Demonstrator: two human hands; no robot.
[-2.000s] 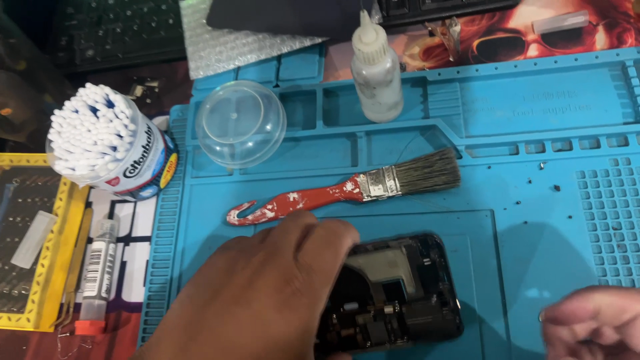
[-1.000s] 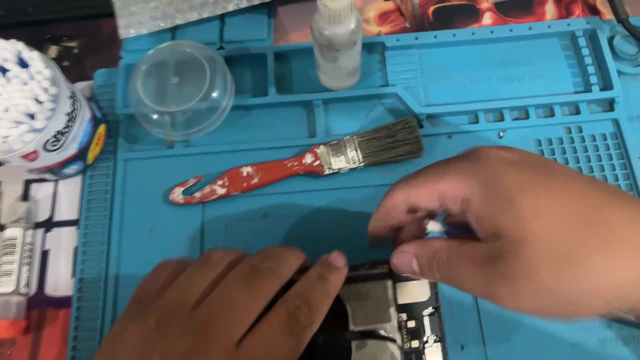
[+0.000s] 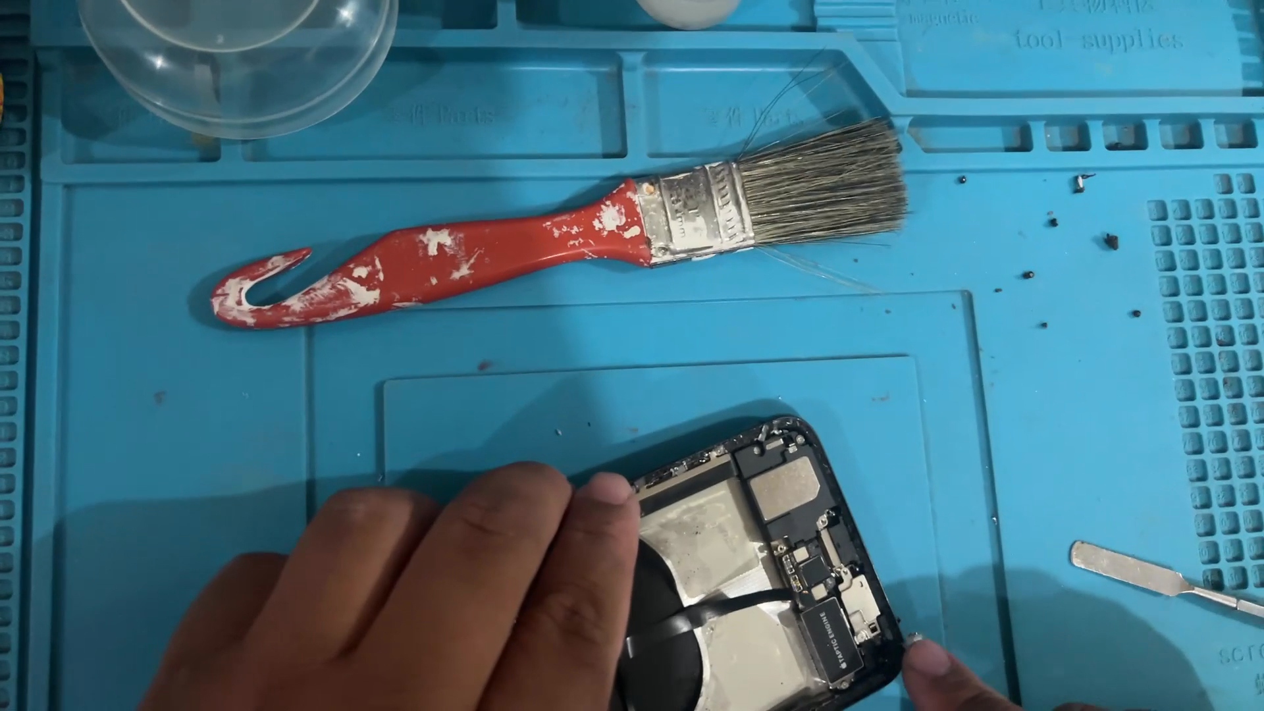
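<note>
An opened smartphone (image 3: 780, 573) lies tilted on a blue silicone repair mat (image 3: 178, 415), its inner parts facing up and its lower side cut off by the frame. My left hand (image 3: 425, 592) rests over the phone's left part with the fingers bent on its edge. At the bottom, a fingertip of my right hand (image 3: 953, 681) is beside the phone's lower right corner, near a tiny light-coloured bit; the rest of that hand is out of frame. Above the phone lies a paintbrush (image 3: 513, 247) with a paint-spotted red handle. A metal spudger (image 3: 1136, 571) lies at the right.
A clear plastic dome (image 3: 247, 59) stands at the upper left, and the base of a bottle (image 3: 688, 8) shows at the top edge. Several tiny screws (image 3: 1112, 241) are scattered on the mat right of the brush. Raised compartment walls (image 3: 632, 109) run behind it.
My right hand, over the phone's right side a second ago, has moved down to its lower right corner. My left hand stays on the phone. The view has moved closer.
</note>
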